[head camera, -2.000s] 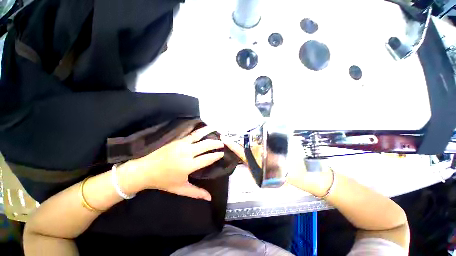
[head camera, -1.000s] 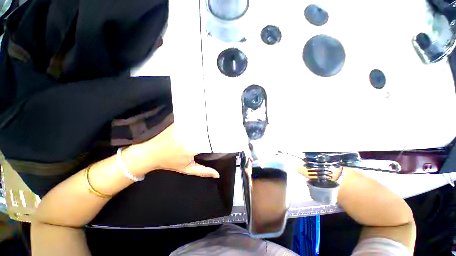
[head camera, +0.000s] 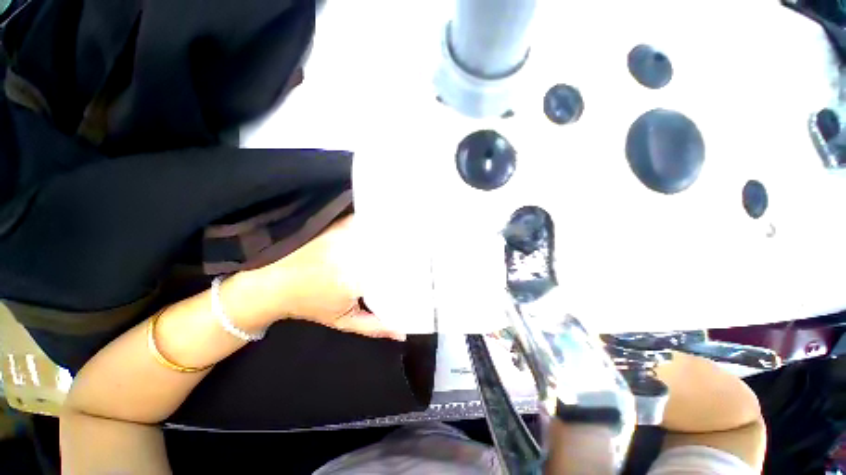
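A large black cloth (head camera: 176, 209) lies heaped left of the white machine head (head camera: 594, 241). A brown-grey strip (head camera: 246, 243) runs along its fold beside my left wrist. My left hand (head camera: 315, 283) lies on the cloth; its fingers are hidden behind the machine head and only the thumb side shows, so its grip cannot be told. My right hand is hidden behind the machine head and the metal guard (head camera: 589, 390); only the forearm shows at the right. The needle area is hidden.
The front table edge (head camera: 459, 406) carries a scale. A tan sheet (head camera: 28, 371) lies under the cloth at the left. A dark red panel (head camera: 770, 341) and metal thread parts (head camera: 691, 348) are at the right. A grey post (head camera: 489, 37) rises behind.
The machine head first looms larger over my left fingers, then its parts shift right and down in view. The metal guard shifts likewise. My left hand stays near the same place on the cloth.
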